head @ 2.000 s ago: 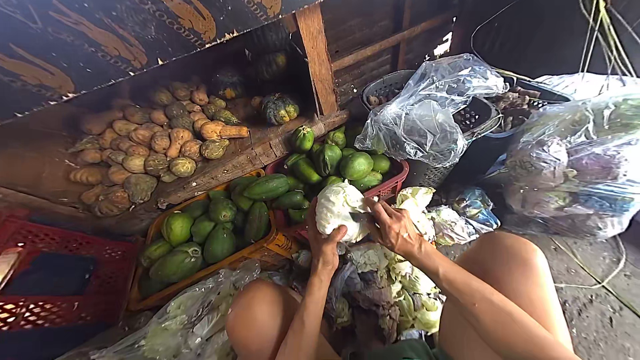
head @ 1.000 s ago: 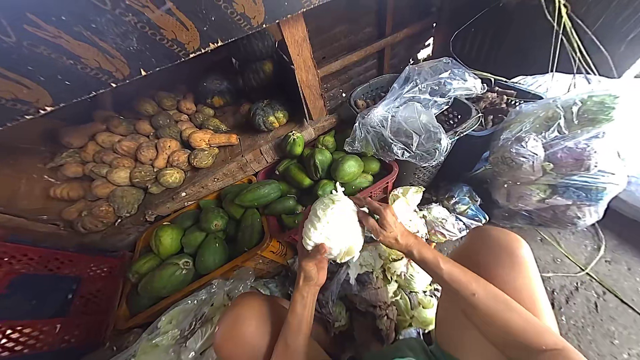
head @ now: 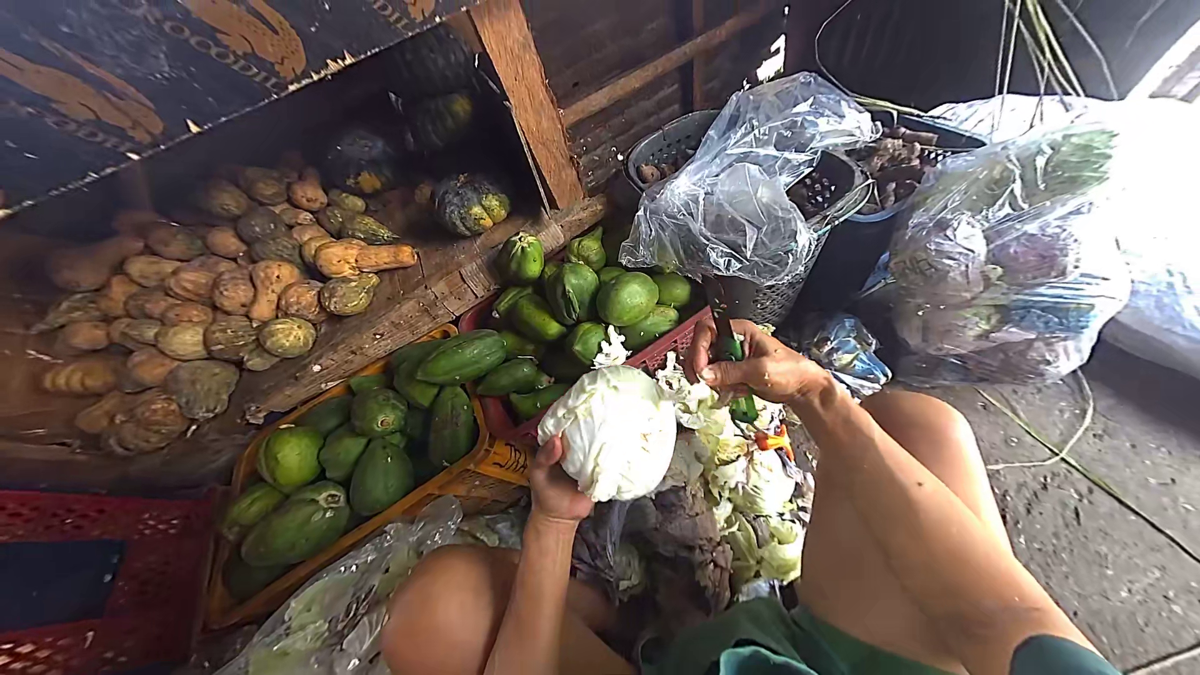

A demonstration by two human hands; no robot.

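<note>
A pale, trimmed cabbage head rests in my left hand, whose fingers grip its lower left side. To its upper right, my right hand is closed around the green handle of a knife; the dark blade points up and away from the cabbage. Small white leaf scraps show just beyond the cabbage, near the crate. Below both hands lies a heap of cut outer leaves, pale green and brownish. The underside of the cabbage is hidden.
Green papayas fill a yellow crate and a red crate. Squashes lie behind a wooden beam. Plastic-draped baskets stand ahead, a bag of vegetables at right, and a red crate at far left.
My right hand has moved off the cabbage, with the knife now plainly visible in it. White leaf scraps now show beyond the cabbage. My left hand still holds the cabbage.
</note>
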